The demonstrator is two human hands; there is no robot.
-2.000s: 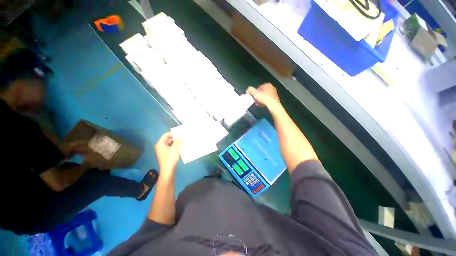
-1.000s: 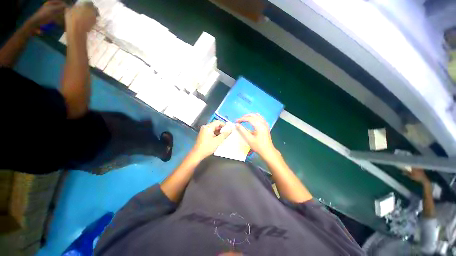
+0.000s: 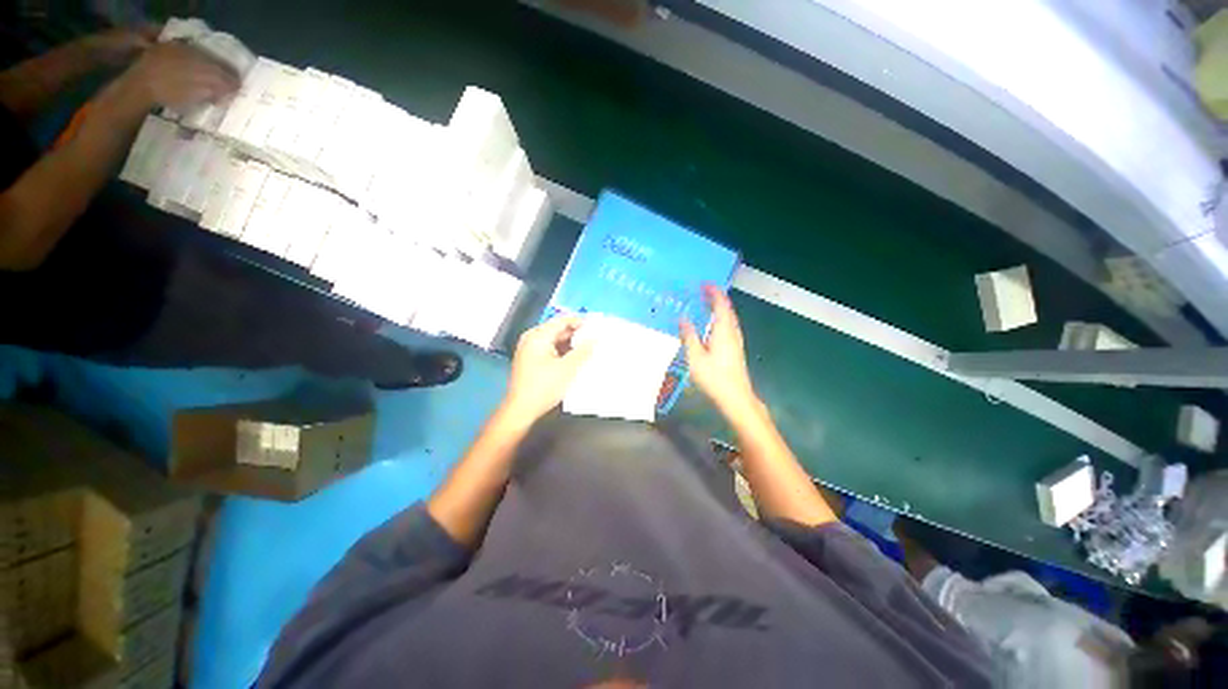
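Observation:
A flat white label sheet [image 3: 621, 369] is held level at my waist, over the near edge of the blue counting scale [image 3: 633, 267]. My left hand [image 3: 544, 361] pinches the sheet's left edge. My right hand [image 3: 718, 347] is at the sheet's right side with its fingers apart; whether a small sticker is on a fingertip is too small to tell. The scale's platform has no box on it, and its displays are mostly hidden by the sheet. Stacked white boxes [image 3: 391, 168] lie in dense rows left of the scale, one standing higher at the near end.
Another person's hands [image 3: 189, 74] are on the far end of the white rows. An open brown carton [image 3: 337, 444] with white boxes is on the blue floor, beside stacked brown cartons [image 3: 148, 565]. Loose white boxes [image 3: 1006, 298] lie right, near a metal bar [image 3: 1077, 366]. Another person sits lower right.
My hands, together at the sheet a second ago, have parted; the right moved off to the right. The view has shifted, showing the open carton. Earlier, my right hand was at the white rows.

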